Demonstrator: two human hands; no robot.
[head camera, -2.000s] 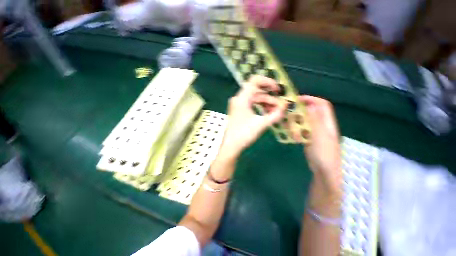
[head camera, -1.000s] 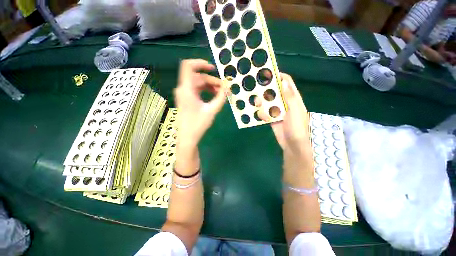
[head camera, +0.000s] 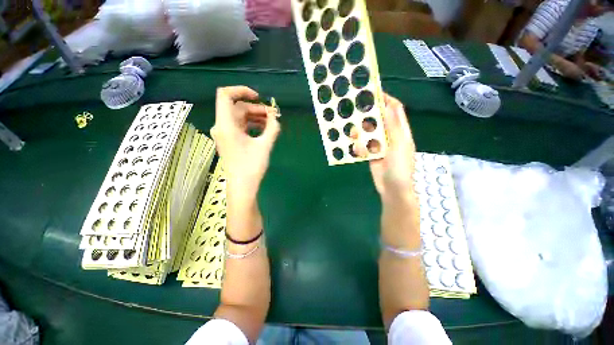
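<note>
My right hand (head camera: 390, 145) holds a punched sheet (head camera: 342, 84) by its lower right edge, raised above the green table. Its white face with three columns of round holes is towards me, and its top end is cut off by the frame. Fingers show through the lower holes. My left hand (head camera: 246, 135) is to the left of the sheet, apart from it. It pinches a small pale-yellow ring scrap (head camera: 273, 108) between thumb and forefinger. A small pile of ring scrap (head camera: 83, 120) lies at the far left.
An unfilled sheet stack (head camera: 131, 175) and separate yellower sheets (head camera: 205, 232) lie left. A filled sheet stack (head camera: 441, 222) and clear plastic bag (head camera: 532, 236) lie right. Two small fans (head camera: 123, 89), (head camera: 476, 98), white bags (head camera: 209, 30), flat strips (head camera: 425, 57) and a person (head camera: 562, 34) are beyond.
The sheet has turned from a slanted pose to nearly upright. My left hand has moved left, away from the sheet, with ring scrap now clearly visible at its fingertips. The view has shifted.
</note>
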